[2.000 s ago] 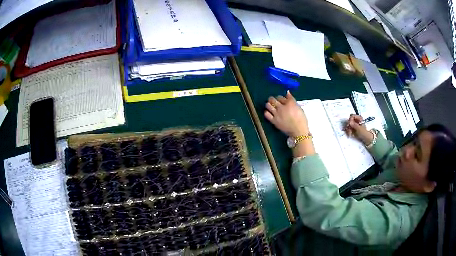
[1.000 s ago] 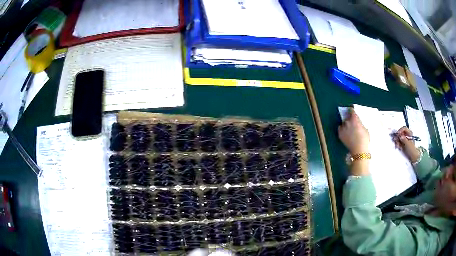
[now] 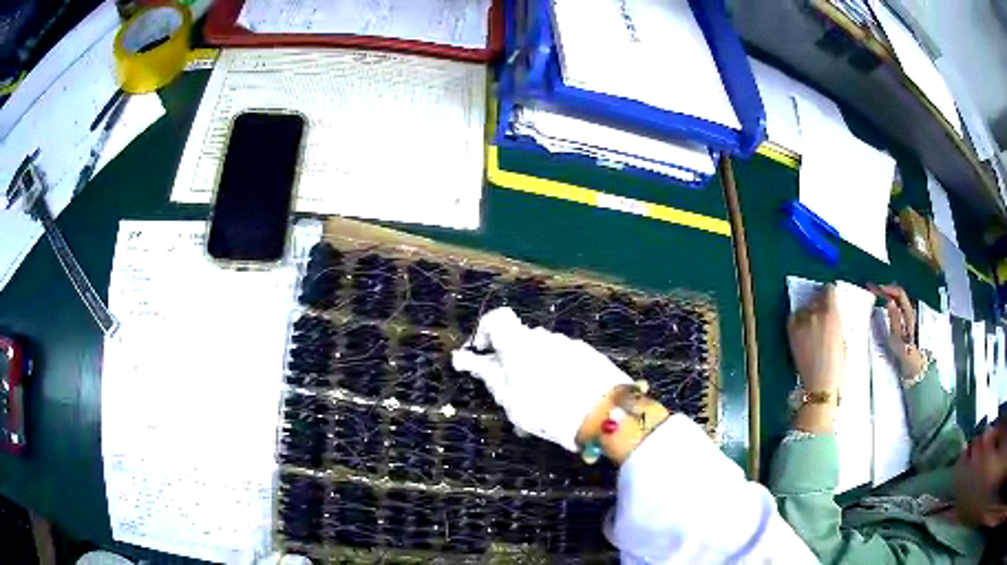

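A divided tray (image 3: 381, 232) holds rows of black parts with thin wires. My right hand (image 3: 536, 370), in a white glove with a beaded bracelet at the wrist, reaches over the tray from the lower right. Its thumb and forefinger are bent close together at a compartment in the second row; a dark bit shows between them, but I cannot tell whether a part is gripped. White glove-like patches show at the bottom edge by the tray's lower left corner; my left hand (image 3: 285, 560) is almost wholly cut off there.
A printed form (image 3: 188, 408) lies left of the tray, with a phone (image 3: 256, 188) overlapping its top. A caliper (image 3: 72, 259), red device (image 3: 13, 395) and yellow tape roll (image 3: 151, 46) are at left. Blue document trays (image 3: 652, 105) stand behind. A seated person (image 3: 939, 486) is at right.
My right hand has come in over the tray from below. The view has shifted, so bench things appear further right. The coworker's hands have changed position on the papers.
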